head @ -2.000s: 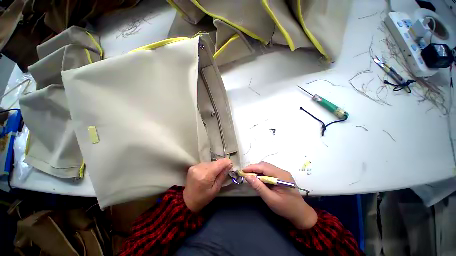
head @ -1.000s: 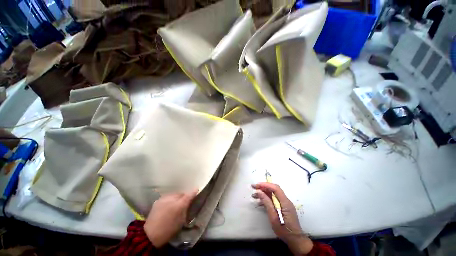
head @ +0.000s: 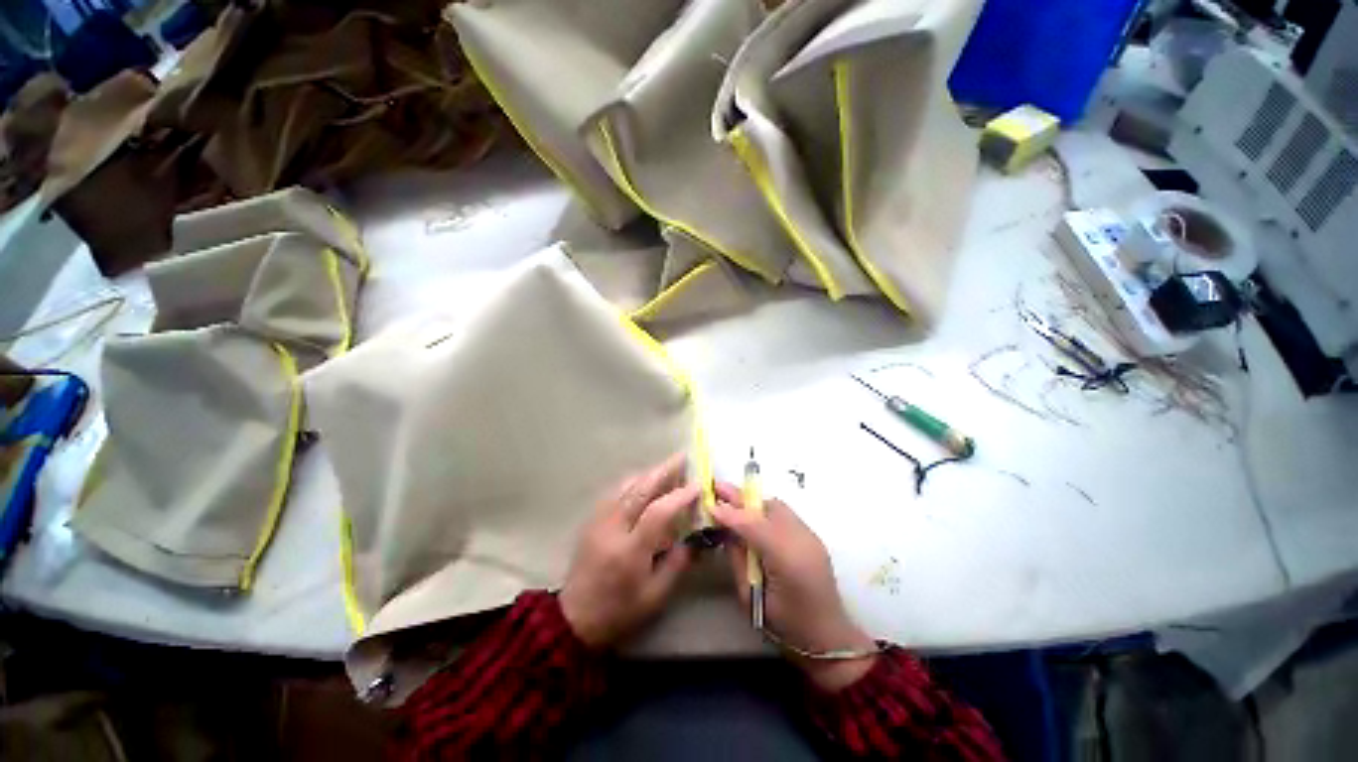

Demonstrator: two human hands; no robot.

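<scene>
A beige bag piece (head: 492,417) with yellow binding tape (head: 667,362) along its edges lies in front of me, one corner hanging over the table's front edge. My left hand (head: 632,554) grips the bag at its right edge, near a dark bit at the corner. My right hand (head: 782,566) holds a slim pale-yellow pen-shaped tool (head: 754,540), tip pointing up and away, its cord running over my wrist. The right fingertips also touch the yellow-taped edge beside my left fingers. The exact grip at the corner is partly hidden by the fingers.
A green-handled tool (head: 931,426) and a black cord (head: 894,447) lie to the right. Farther right are a power strip (head: 1110,268), black adapter (head: 1196,301) and tape roll (head: 1203,235). Other beige pieces (head: 194,447) lie left and behind, with a brown heap (head: 328,112) and blue bin (head: 1050,52).
The bag has been turned, bringing a yellow-taped edge to the right. My left hand has moved right along it, and my right hand has moved left to meet it, still with the tool.
</scene>
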